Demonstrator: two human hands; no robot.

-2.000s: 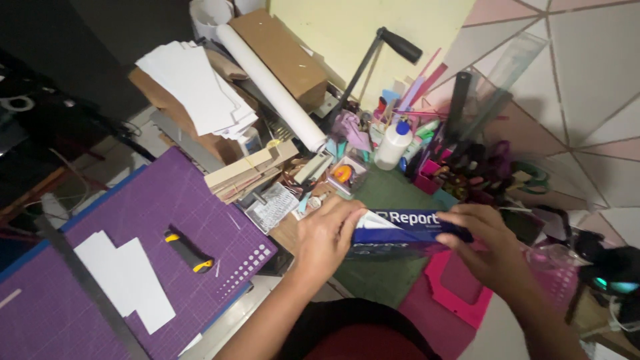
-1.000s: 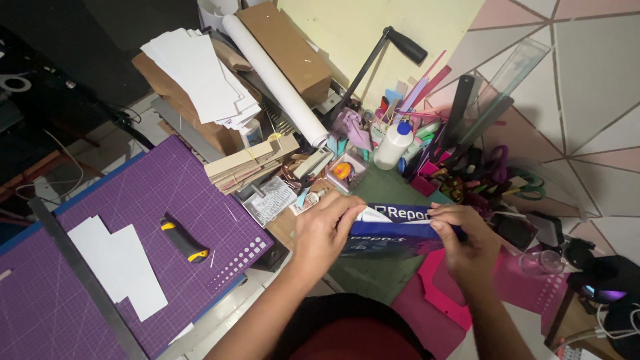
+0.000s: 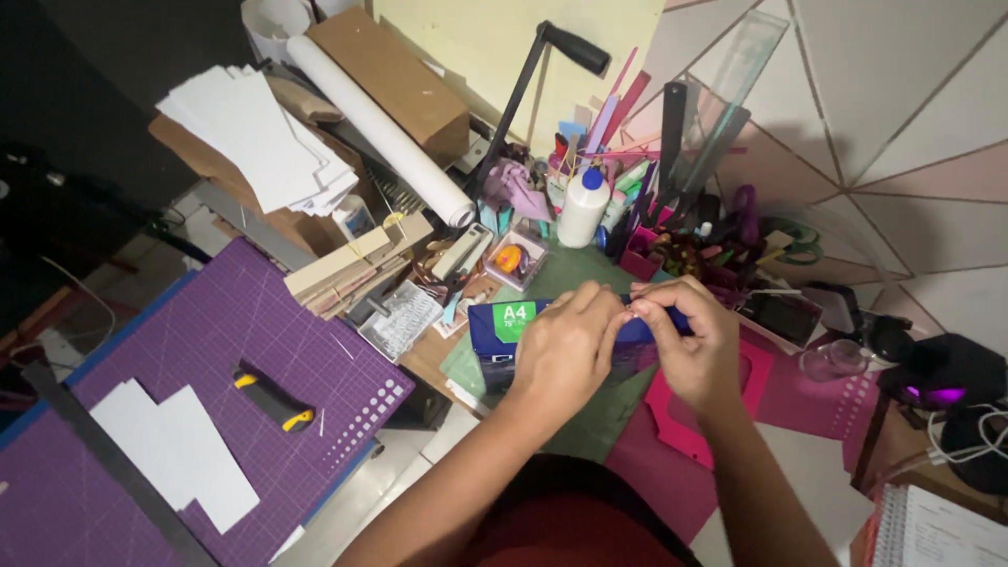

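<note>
A blue ream package of A4 paper [image 3: 492, 346], with a green patch on its wrapper, stands on a green cutting mat [image 3: 579, 272] in front of me. My left hand [image 3: 567, 339] lies over the package, its thumb and fingertips pinching at the upper edge of the wrapper. Close beside it, my right hand [image 3: 681, 335] pinches the same spot, and the fingertips of both hands nearly meet. What exactly lies between the fingertips is too small to tell. The hands cover the middle of the package.
Leftward, a purple cutting mat [image 3: 213, 315] bears a yellow-black utility knife [image 3: 273, 396], cut white paper [image 3: 185, 457] and a dark straight bar [image 3: 110, 457]. Behind stand a white glue bottle [image 3: 583, 207], a paper roll [image 3: 378, 130] and a clear box [image 3: 516, 258]. A pink frame [image 3: 752, 370] lies right.
The package has been turned, so a green A4 patch now shows where dark blue with white lettering faced me before. My hands, earlier apart at the wrapper, have come together.
</note>
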